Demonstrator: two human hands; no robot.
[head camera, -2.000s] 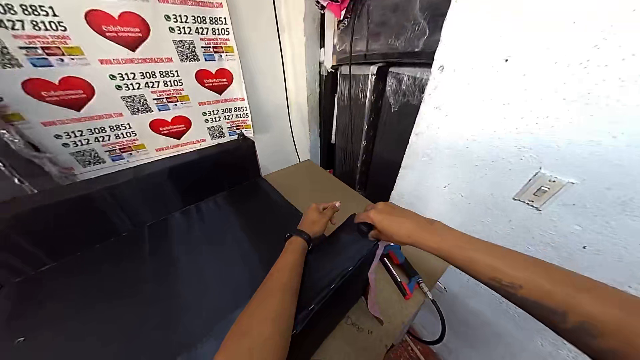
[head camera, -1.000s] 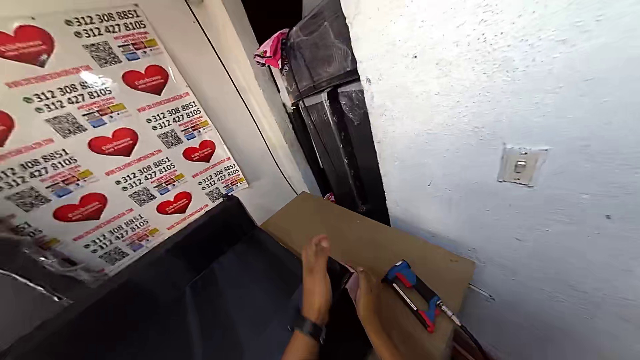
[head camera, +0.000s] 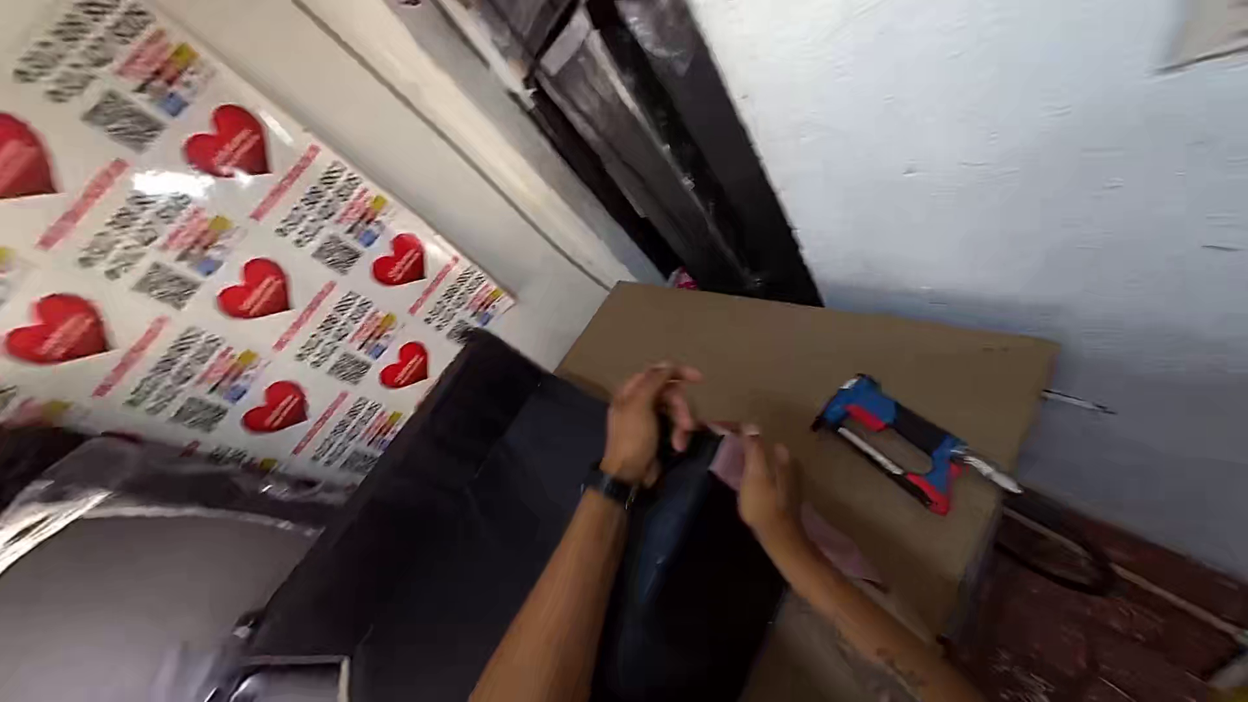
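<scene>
Dark upholstery fabric (head camera: 487, 526) covers a padded piece with a raised edge, lying partly on a brown board (head camera: 741, 336). My left hand (head camera: 643, 419), with a dark band on its wrist, is at the far corner of the fabric, fingers curled; whether it grips the edge is unclear. Close to its right, my right hand (head camera: 770, 487) pinches a pinkish strip (head camera: 728, 461) at that corner. More of the strip trails beneath my right forearm. A blue and red pneumatic staple gun (head camera: 892, 439) with a hose fitting lies on the board, to the right of my hands.
A printed poster with red hearts (head camera: 258, 288) hangs on the wall at left. Plastic-wrapped grey upholstery (head camera: 146, 585) is at lower left. Dark wrapped pieces (head camera: 663, 146) stand behind the board, beside a white wall (head camera: 975, 175). A black hose (head camera: 1058, 556) loops above the reddish floor.
The view has turned and tilted strongly. My right hand held a dark object two seconds ago; now it is on the pinkish strip. The staple gun lies flat on the board.
</scene>
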